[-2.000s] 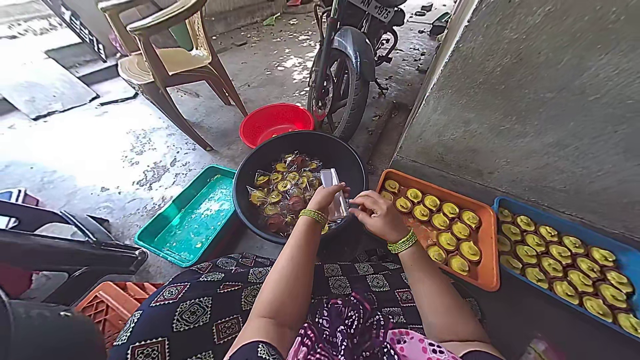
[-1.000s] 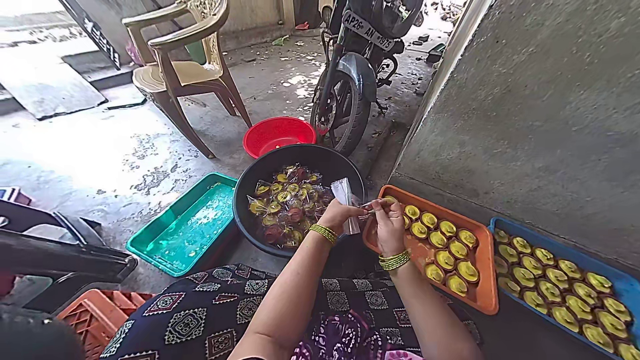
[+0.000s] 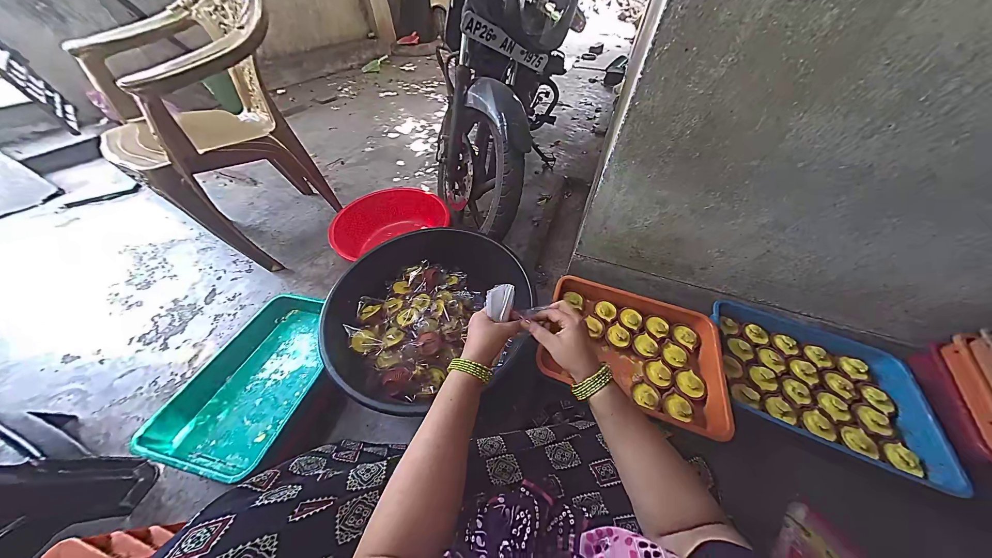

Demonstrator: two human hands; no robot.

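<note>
My left hand [image 3: 490, 335] holds a stack of clear plastic wrappers [image 3: 501, 302] over the right side of a black tub [image 3: 353, 387]. Close beside it, my right hand [image 3: 568, 341] pinches clear film that stretches between the two hands; whether a piece of food is inside cannot be told. Wrapped pieces [image 3: 411, 314] with yellow tops lie heaped in the tub. An orange tray [image 3: 717, 403] to the right of my hands carries rows of small round yellow-topped pieces [image 3: 659, 373], unwrapped. Similar pieces fill much of a blue tray [image 3: 934, 434] farther right.
A teal tray [image 3: 232, 387] lies left of the tub, and a red basin [image 3: 387, 221] touches its far side. Beyond stand a plastic armchair [image 3: 194, 132] and a motorcycle [image 3: 496, 124]. A concrete wall [image 3: 790, 170] rises behind the trays. Orange crates [image 3: 116, 542] are at lower left.
Two seconds ago the wrappers lay flatter between my hands; now they stand upright in my left hand. My right hand reached the orange tray's edge a second ago and is now back from it slightly.
</note>
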